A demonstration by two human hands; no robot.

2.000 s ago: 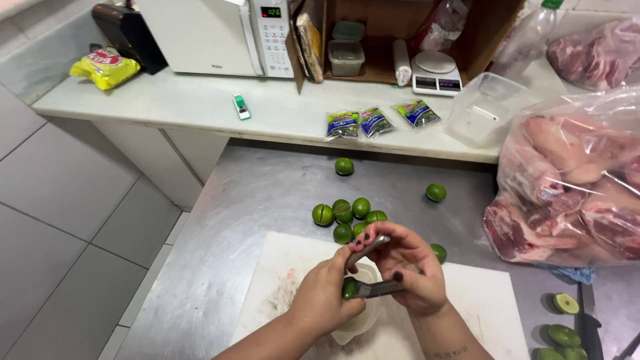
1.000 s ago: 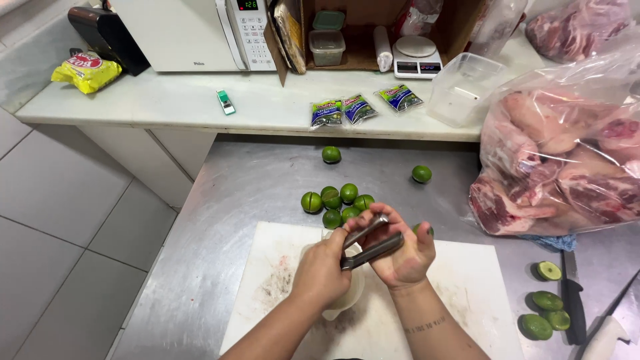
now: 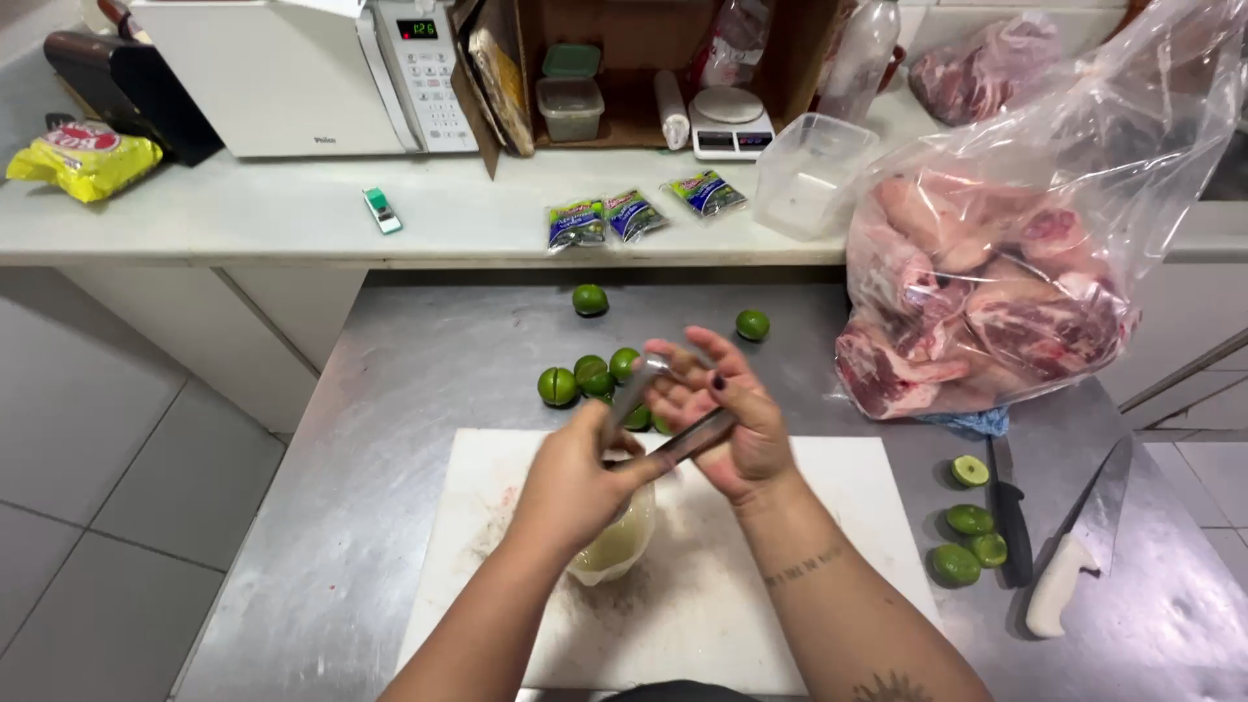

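Over a white cutting board (image 3: 702, 604), my left hand (image 3: 575, 478) grips a metal citrus squeezer (image 3: 694, 436), whose two arms are spread apart. My right hand (image 3: 726, 419) is beside the squeezer's handle end, palm up with fingers spread; whether it bears on the handle is unclear. Below my left hand is a plastic bowl (image 3: 616, 546) with pale green juice, partly hidden. Several limes (image 3: 557, 386) are grouped behind my hands, some cut. Two others lie farther back, one lime (image 3: 589, 299) at centre and one lime (image 3: 752, 325) to the right.
Right of the board lie lime halves (image 3: 969, 471), a black-handled knife (image 3: 1012, 517) and a white-handled knife (image 3: 1063, 585). A clear bag of raw meat (image 3: 985, 283) stands behind them. The back counter (image 3: 292, 219) holds seasoning packets (image 3: 634, 214), a plastic container (image 3: 814, 180), a kitchen scale (image 3: 731, 122) and a microwave (image 3: 283, 83).
The squeezer was nearly closed between both hands two seconds ago; now its arms are wider apart. My right hand has opened out, with its fingers spread.
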